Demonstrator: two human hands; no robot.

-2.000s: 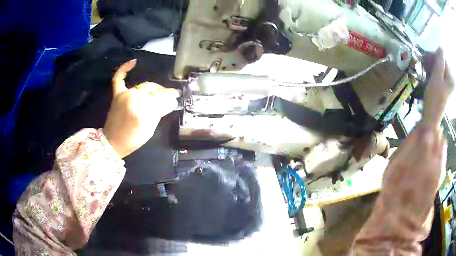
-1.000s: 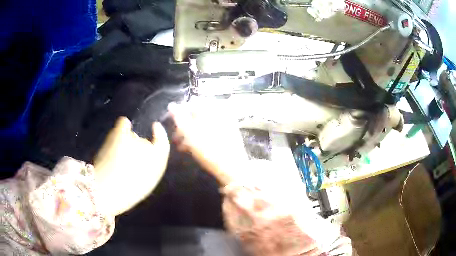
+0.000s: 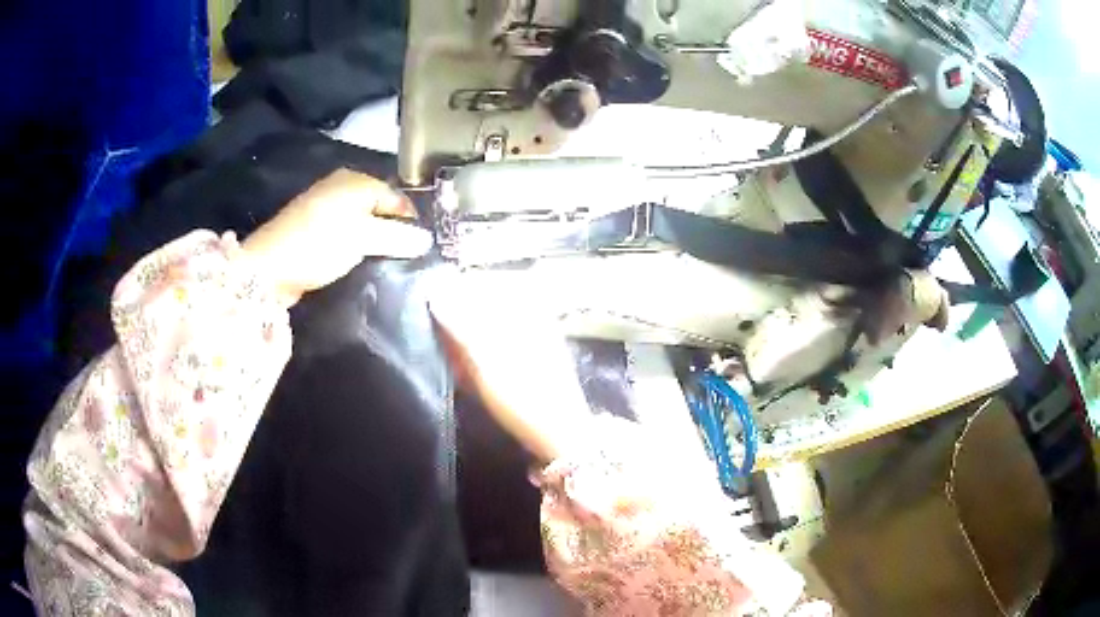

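Note:
Limp black fabric (image 3: 350,446) hangs over the front of the sewing machine's cylinder arm and spreads to the left. My left hand (image 3: 338,235) pinches the fabric edge just left of the presser foot and needle (image 3: 446,223). My right hand (image 3: 489,350) lies below the needle against the fabric; it is washed out by glare and its fingertips cannot be made out. A black binding tape (image 3: 748,247) runs along the arm from the right through a thin metal guide (image 3: 645,223).
The beige machine head (image 3: 483,72) with a red label stands above the work. The cylinder arm (image 3: 676,301) lies below it. Blue coiled cord (image 3: 724,422) and an open cardboard box (image 3: 929,518) are at right. Blue sheeting (image 3: 103,109) is at left.
My right hand has come from the far right of the machine to the fabric below the needle. My left hand drew back, then returned to the needle and pinched the fabric, which has shifted.

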